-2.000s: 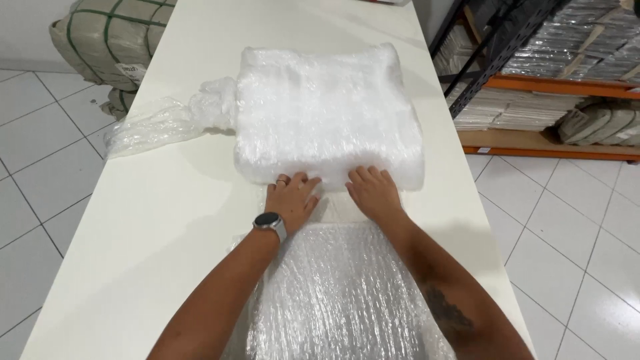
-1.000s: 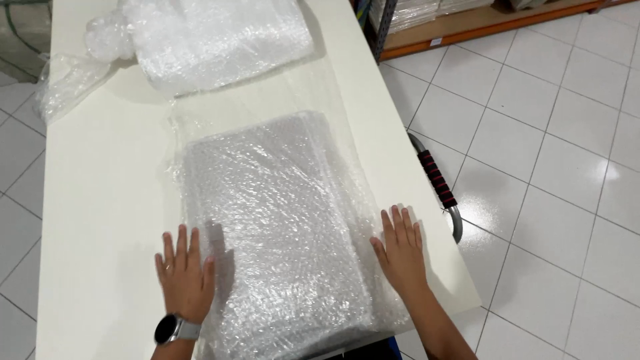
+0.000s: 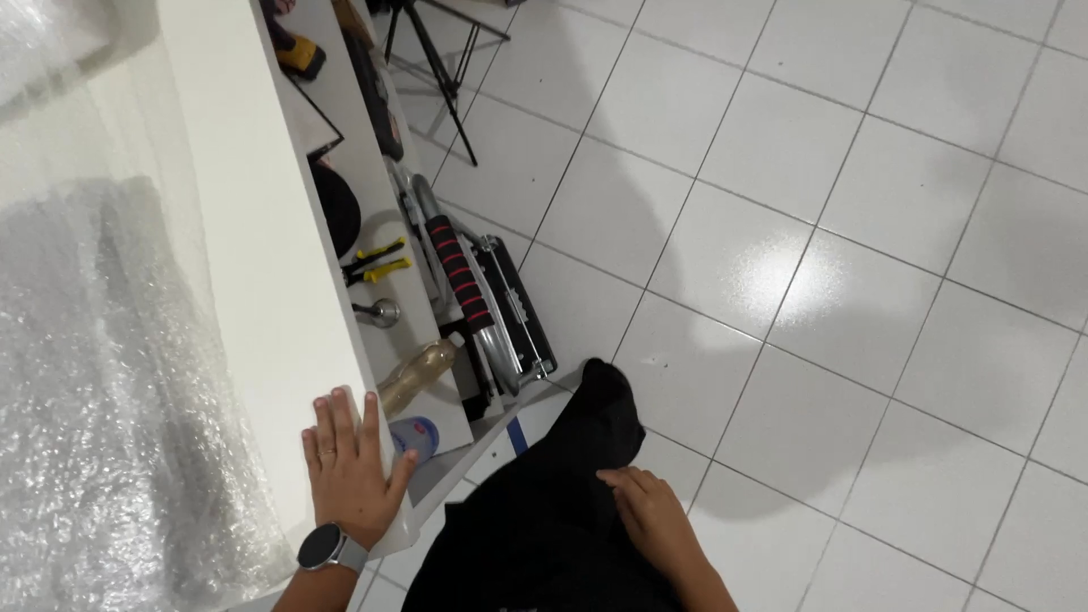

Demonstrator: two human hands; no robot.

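Note:
My left hand [image 3: 355, 480] lies flat with spread fingers on the right edge of the white table [image 3: 246, 255], with a ring and a watch on it. Left of it lies a flat item wrapped in bubble wrap [image 3: 102, 382], cut off by the view's edge. My right hand [image 3: 650, 510] hangs beside my black-clothed leg, its fingers loosely bent, and nothing shows in it. At the upper left a bit of the bubble wrap roll [image 3: 51, 42] is visible.
A shelf under the tabletop holds yellow-handled pliers [image 3: 378, 261], a plastic bottle [image 3: 421, 370] and a blue-labelled container [image 3: 415, 438]. A metal handle with a black and red grip [image 3: 459, 272] projects beside it. Tripod legs [image 3: 442, 76] stand on the tiled floor.
The view has swung right toward the floor. My left hand has gone from the wrapped item's left side to the table's right edge. My right hand has left the table and is beside my leg.

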